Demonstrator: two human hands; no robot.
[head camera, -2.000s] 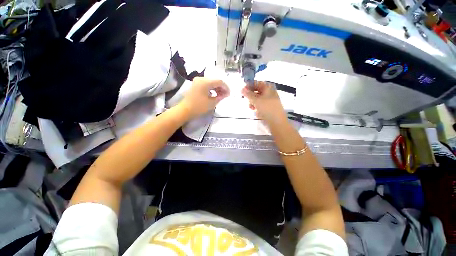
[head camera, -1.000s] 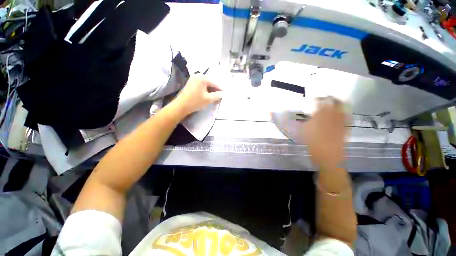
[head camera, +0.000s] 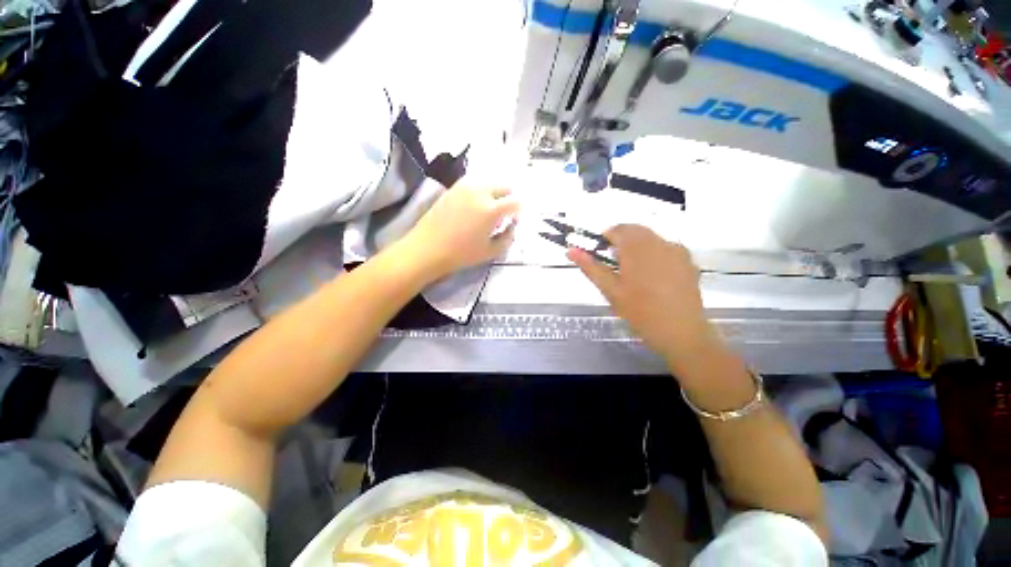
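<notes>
My right hand (head camera: 652, 277) holds dark thread snips (head camera: 575, 238), their two blades apart and pointing left, just right of my left hand (head camera: 471, 229). My left hand has its fingers pinched on the edge of a light grey panel (head camera: 457, 294) with a dark edge; what lies between the fingertips is overexposed. The presser foot and needle area (head camera: 549, 144) of the sewing machine is just above the hands. The grey cloth continues left under my left forearm, with black pieces (head camera: 447, 167) on it.
Large black panel (head camera: 155, 188) heaped at left. White machine head (head camera: 732, 78) along the top right. Loose dark strip (head camera: 647, 189) behind the snips. Measuring scale (head camera: 532, 327) along the front edge. Red-handled scissors (head camera: 904, 333) at the table's right end. Grey-and-black bundles (head camera: 887, 487) below right.
My right hand left the needle area, reached right to where the snips lay, and came back left with them. My left hand stays on the cloth, slightly shifted. The whole view shifted somewhat.
</notes>
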